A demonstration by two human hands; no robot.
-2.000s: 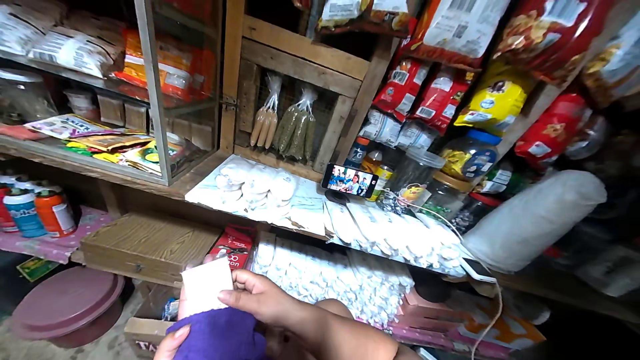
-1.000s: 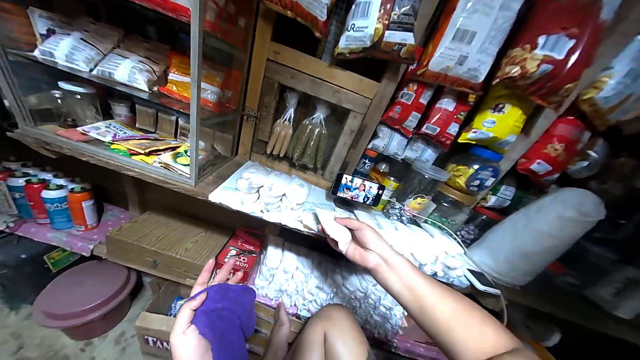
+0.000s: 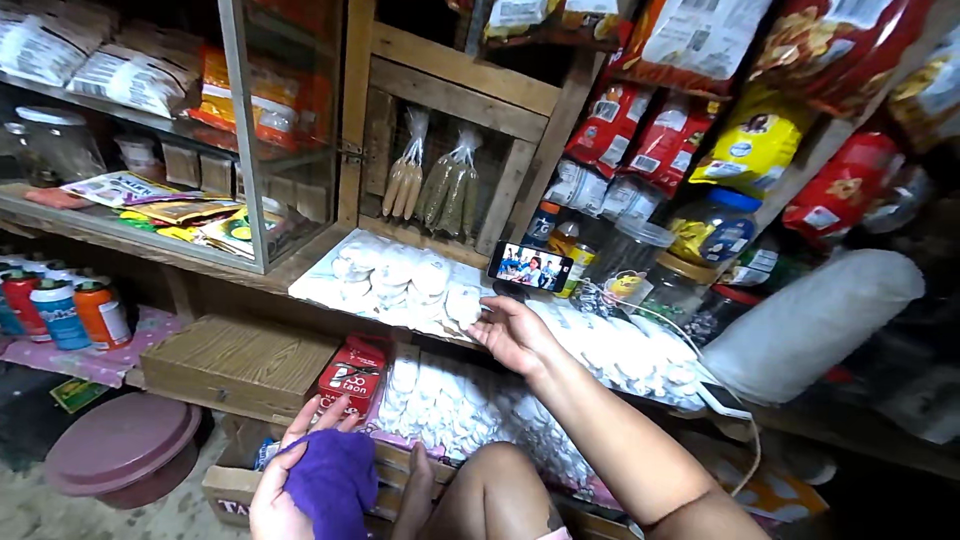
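Note:
My right hand (image 3: 514, 334) reaches to the wooden counter, its fingertips at a small white packet (image 3: 463, 301) at the right end of rows of similar white packets (image 3: 390, 266). Whether the fingers grip that packet cannot be told. My left hand (image 3: 281, 469) is low at the left, palm up with the fingers spread, and a purple cloth (image 3: 330, 480) lies over its palm. Just beyond the left fingertips is a red box (image 3: 352, 379) with a pair of scissors on it. A phone (image 3: 530, 266) stands upright behind the packets, showing a video.
More white packets (image 3: 622, 337) lie right of my hand, and many fill the shelf below (image 3: 457, 397). Jars (image 3: 634, 251), a white roll (image 3: 817, 330) and a cable with a device (image 3: 724, 399) are at the right. A glass cabinet (image 3: 251, 150), wooden box (image 3: 232, 367) and lidded tub (image 3: 124, 442) are left.
Two seconds ago both hands were together at the purple cloth with a white piece. My right hand carried a white piece to the counter and now touches the packets there; the left stays low with the cloth.

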